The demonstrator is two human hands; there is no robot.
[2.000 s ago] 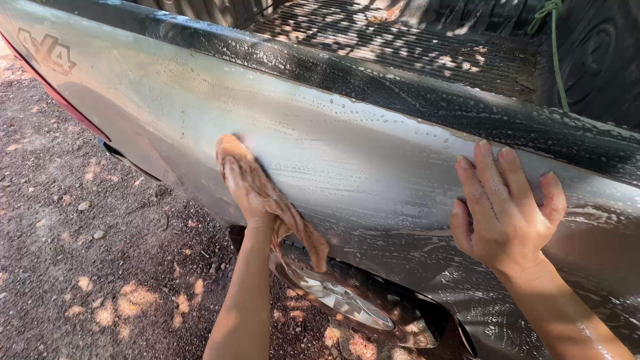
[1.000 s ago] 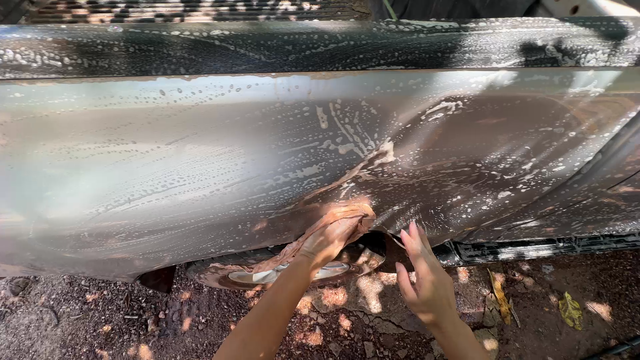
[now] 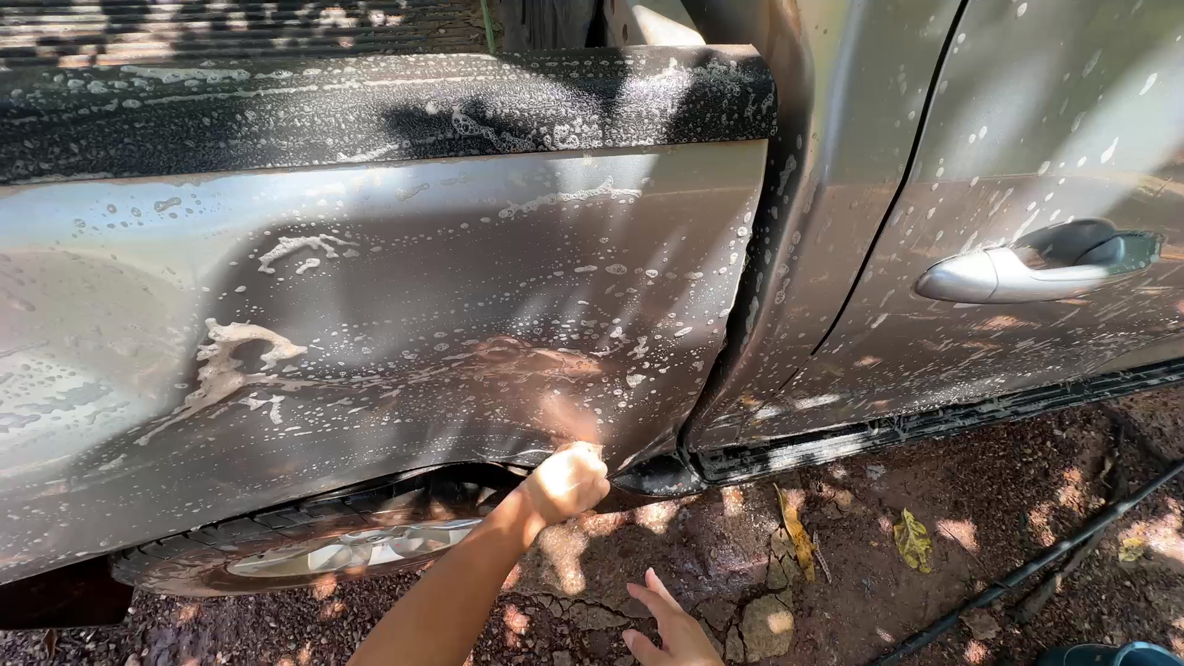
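Note:
Soap foam and water drops cover the bed side panel (image 3: 444, 305) of a pickup truck. My left hand (image 3: 569, 481) is closed at the panel's lower edge, just right of the rear wheel (image 3: 361, 546); a cloth is not plainly visible in it now, and whatever lies beyond the fist is hidden. My right hand (image 3: 671, 629) hangs over the ground at the bottom of the view, fingers apart, holding nothing and not touching the truck.
The cab door with its handle (image 3: 1008, 273) is at the right, above a black side step (image 3: 851, 449). A black hose or pole (image 3: 1027, 569) lies on the ground near a bucket's rim (image 3: 1110, 653). Yellow leaves (image 3: 913, 541) lie on the dirt.
Both hands have left the middle of the panel, where they were two seconds ago; the right no longer touches it. The brown cloth seen earlier in my left hand is now out of sight. The view has shifted toward the cab.

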